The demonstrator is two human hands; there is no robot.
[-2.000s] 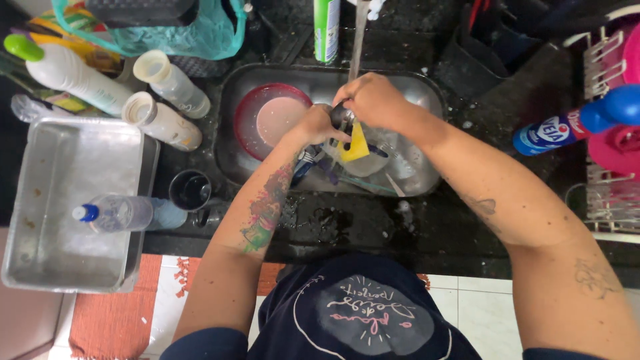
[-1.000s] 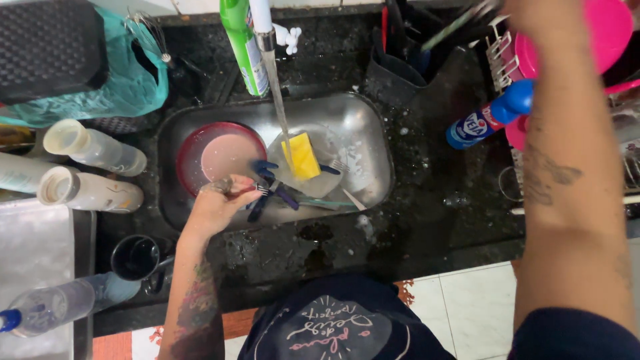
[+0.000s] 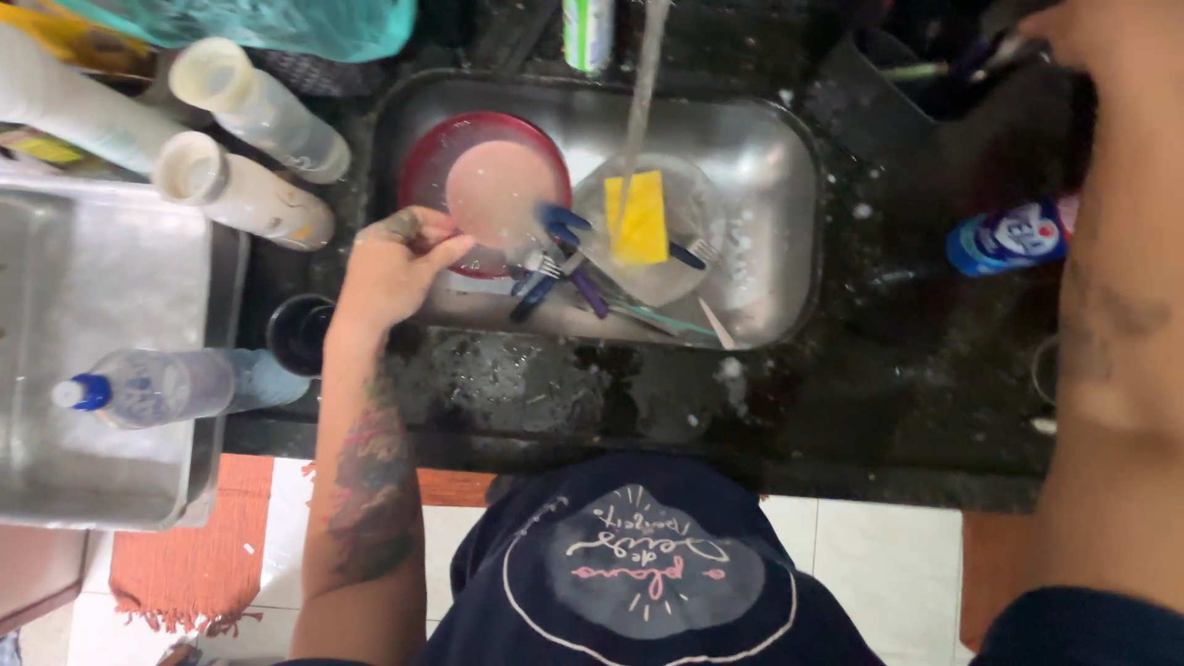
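Note:
My left hand (image 3: 407, 259) is over the left rim of the steel sink (image 3: 777, 222), thumb and fingertips together above the red bowl (image 3: 421, 166); whether a small thing is pinched there is unclear. Cloudy pinkish water lies in the bowl. Beside it, several forks and other cutlery with blue or purple handles (image 3: 588, 292) lie in the sink. A yellow sponge (image 3: 638, 217) rests on a clear dish (image 3: 684, 185) under the running water. At the upper right, my right hand (image 3: 1064, 37) is at the dark utensil holder (image 3: 869, 88), with blurred utensils by its fingers.
Two whitish bottles (image 3: 245, 190), a black cup (image 3: 301, 335), a clear plastic bottle (image 3: 176, 384) and a metal baking pan (image 3: 102, 277) stand or lie left. A blue cleaner bottle (image 3: 1008, 236) lies right on the black counter (image 3: 555, 388). A green-and-white container (image 3: 588, 37) is behind the sink.
Two seconds ago both hands were together over the sink by the sponge. The right hand has moved away to the utensil holder; the left has moved left to the bowl. The sponge now lies on the clear dish.

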